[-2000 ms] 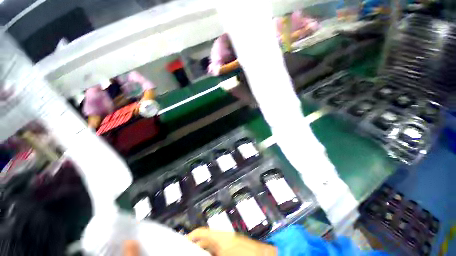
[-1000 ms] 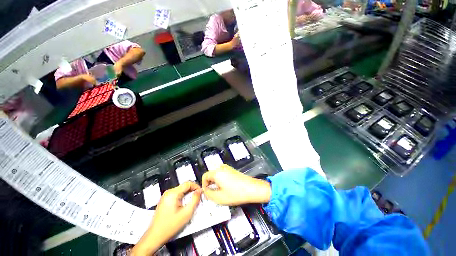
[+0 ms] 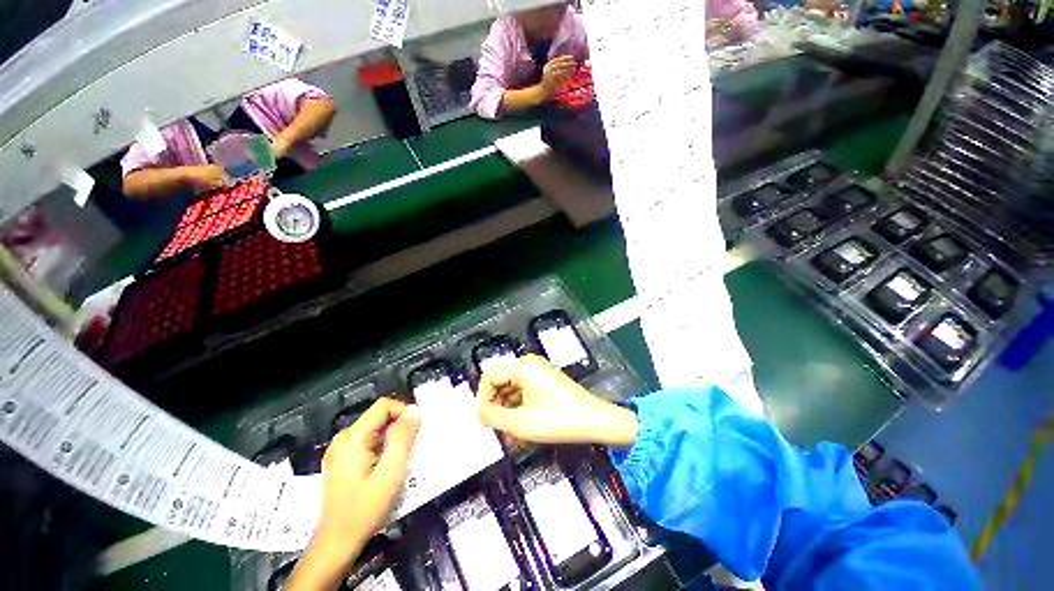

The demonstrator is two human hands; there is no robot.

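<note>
My left hand (image 3: 368, 468) pinches the wider label strip (image 3: 202, 485), which has dense grey text and curls in from the left. Its white end (image 3: 445, 444) spreads between my hands over the units. My right hand (image 3: 541, 402) has curled fingers at the right edge of this white paper; whether it grips a label is unclear. Below, a clear blister tray (image 3: 630, 387) holds black handsets in two rows. One handset (image 3: 562, 344) in the back row and another (image 3: 559, 520) in the front row bear white labels. My hands and the strip hide part of both rows.
A narrower label strip (image 3: 670, 208) hangs right of centre. Another blister tray (image 3: 861, 329) of handsets lies at right, before a stack of empty trays (image 3: 982, 144). Opposite are trays with red pieces (image 3: 264, 271), a round white dial (image 3: 291, 217) and people in pink smocks (image 3: 503, 75).
My hands met at the fingertips a second ago; now they are apart, my left hand further left. White paper shows between them. In the oldest frame the view was tilted and blurred.
</note>
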